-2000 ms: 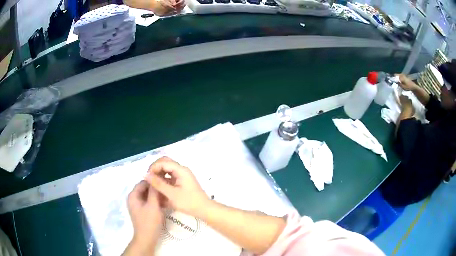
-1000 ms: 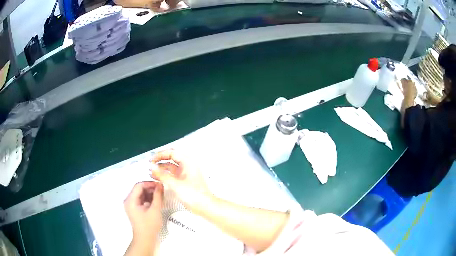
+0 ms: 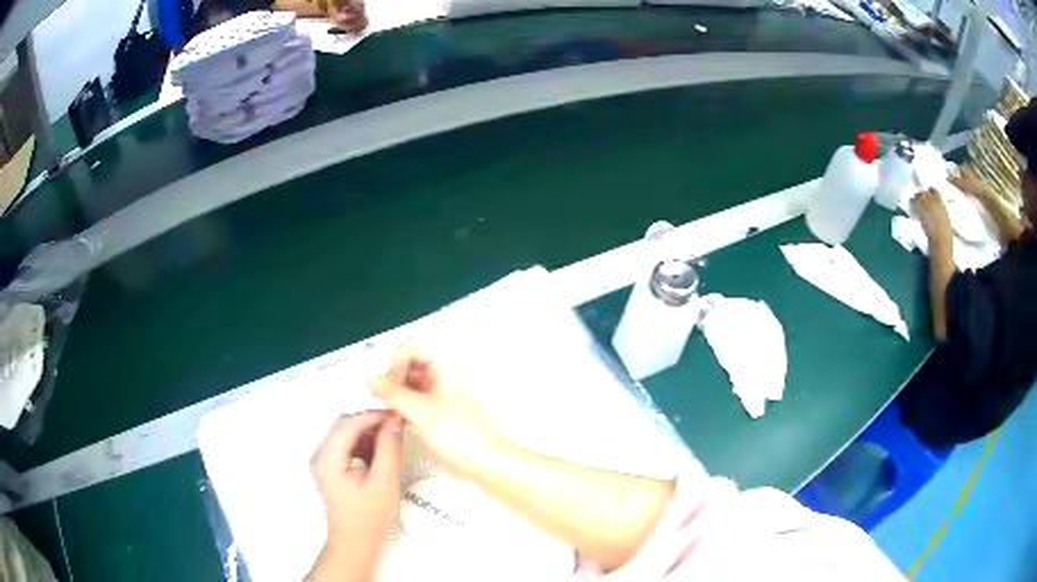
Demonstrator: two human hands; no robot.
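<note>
A white cover (image 3: 569, 426) lies on shiny clear plastic bags in front of me, washed out by glare, with dark print and a dotted pattern partly hidden by my hands. My left hand (image 3: 362, 460) is over the cover, thumb and fingers bent together. My right hand (image 3: 438, 404) is just above and right of it, fingers curled, the fingertips of both hands close together. Whether a tiny thing is between the fingers cannot be told. A white bottle (image 3: 656, 324) with a silver top and flipped-up clear lid stands right of the cover. A crumpled white cloth (image 3: 747, 350) lies beside it.
A curved metal edge (image 3: 148, 447) runs behind the cover. A bagged white cover (image 3: 19, 358) lies far left on the green belt. Stacked covers (image 3: 247, 85) stand across the line. A flat cloth (image 3: 847, 284), red-capped bottle (image 3: 844, 193) and seated person (image 3: 989, 341) are at right.
The fingertips, close together at first, moved slightly apart and are now near each other again over the cover. The view has shifted a little. The cover, bottle and cloth stay in place.
</note>
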